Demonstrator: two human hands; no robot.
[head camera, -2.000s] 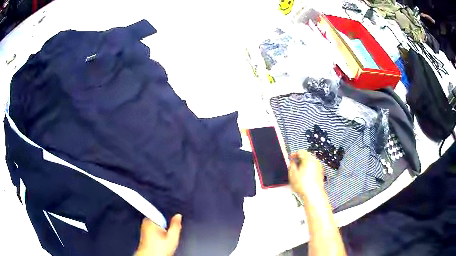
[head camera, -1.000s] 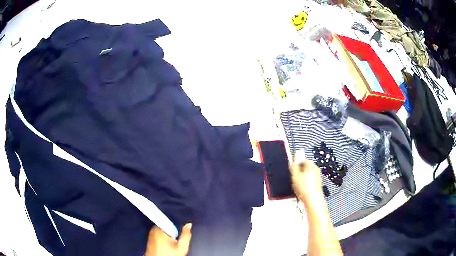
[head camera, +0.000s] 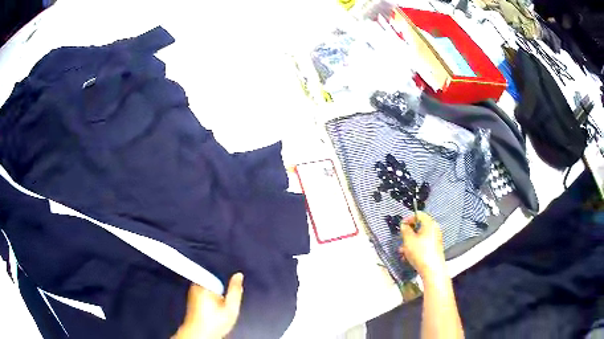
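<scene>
The navy garment (head camera: 152, 152) lies spread at the left, with a long white stripe (head camera: 132, 237) across it. My left hand (head camera: 210, 308) holds the garment at the lower end of this stripe, thumb up. My right hand (head camera: 422, 245) is over the striped cloth (head camera: 371, 145), fingers closed around a thin dark tool (head camera: 416, 210) whose tip points up at the small black pieces (head camera: 401, 180). Most of the tool is hidden in the fingers. Whether the tip touches a piece, I cannot tell.
A red-edged smartphone (head camera: 326, 202), its screen white, lies between garment and striped cloth. Clear plastic bags (head camera: 351, 63) and an open red box (head camera: 463, 73) are behind. Grey cloth (head camera: 503, 132) lies right of the striped cloth. Dark fabric (head camera: 530, 271) is at the lower right.
My right hand has moved from beside the phone onto the striped cloth, and the tool tip now shows. The phone screen has turned from black to white. My left hand keeps its hold.
</scene>
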